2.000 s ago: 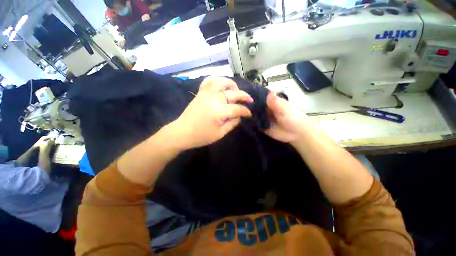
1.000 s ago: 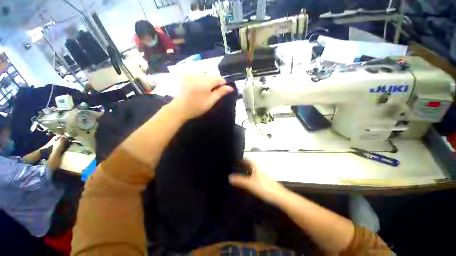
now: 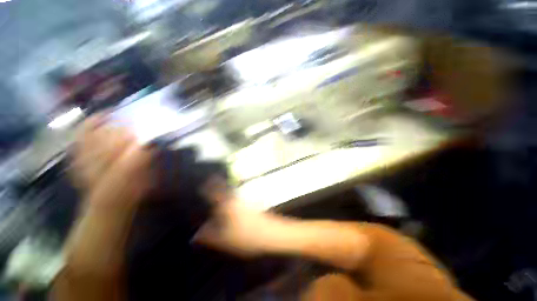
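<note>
The whole view is badly blurred. A dark cloth garment (image 3: 171, 235) hangs between my hands and over my lap, left of the machine table. My left hand (image 3: 112, 156) is at the garment's upper left; its fingers are too smeared to tell apart, but it seems to hold the cloth's top. My right hand (image 3: 226, 220) is lower and to the right, against the cloth's right side; its grip cannot be made out. The needle area of the sewing machine is not clear.
The white sewing machine (image 3: 371, 85) is a smear at upper right above the pale table (image 3: 294, 182). Dark snips (image 3: 358, 143) lie on the table. A phone-like dark shape (image 3: 289, 124) with a bright reflection is under the machine arm. A blurred red patch shows at upper left.
The view has swung and tilted, with strong blur. Both hands and the garment have moved left in the picture, away from the machine.
</note>
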